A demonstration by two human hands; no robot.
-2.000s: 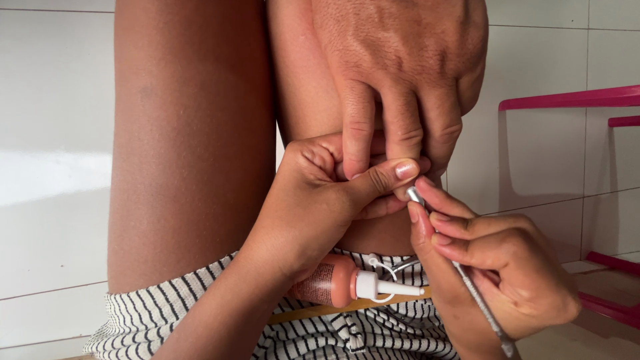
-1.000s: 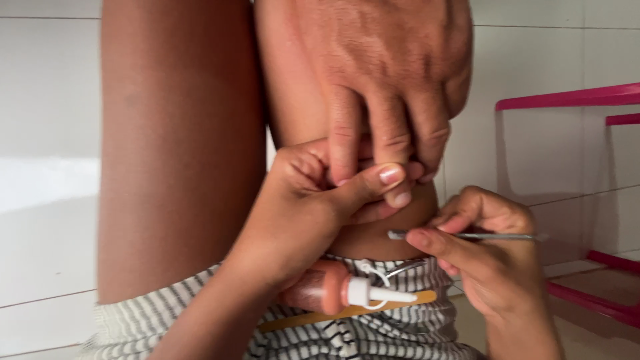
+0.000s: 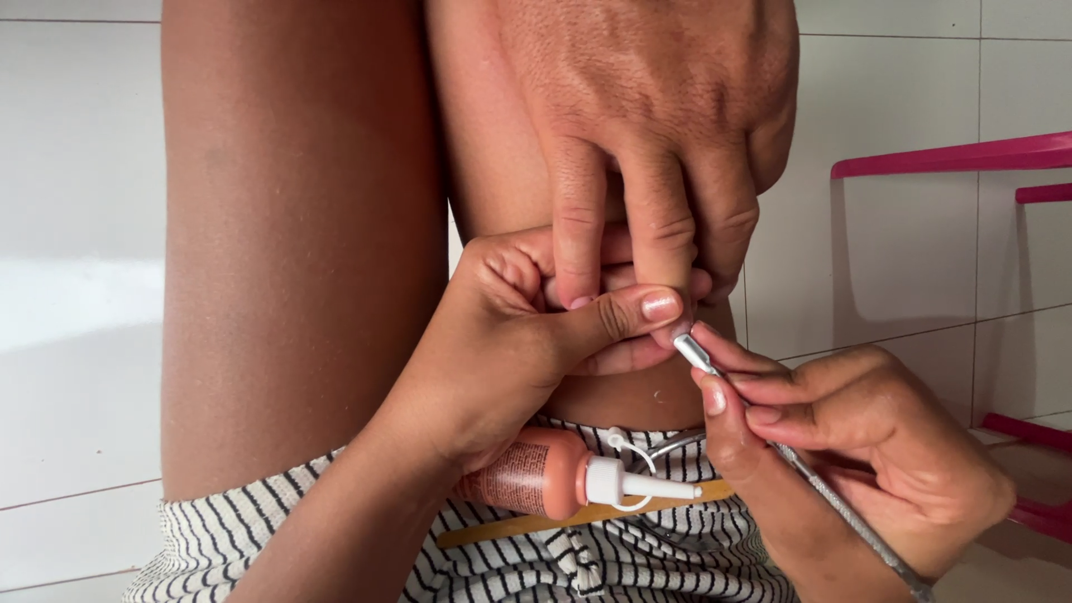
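Observation:
My left hand grips a finger of another person's hand, its thumb lying over the finger near the nail. In my right hand is a metal cuticle pusher with a knurled handle. The pusher's flat, spoon-like end touches the held finger at its nail. The other person's hand rests palm down over my thigh, its remaining fingers spread around my left hand. Below my left wrist, an orange plastic bottle with a white nozzle lies on striped shorts.
A flat wooden stick lies under the bottle on the shorts. Beside the nozzle, a metal tool is partly hidden. Pink plastic furniture bars stand at the right, over a floor of pale tiles.
One second ago the pusher was away from the finger, pointing left; now its end is back at the nail. My left hand has kept its grip on the finger.

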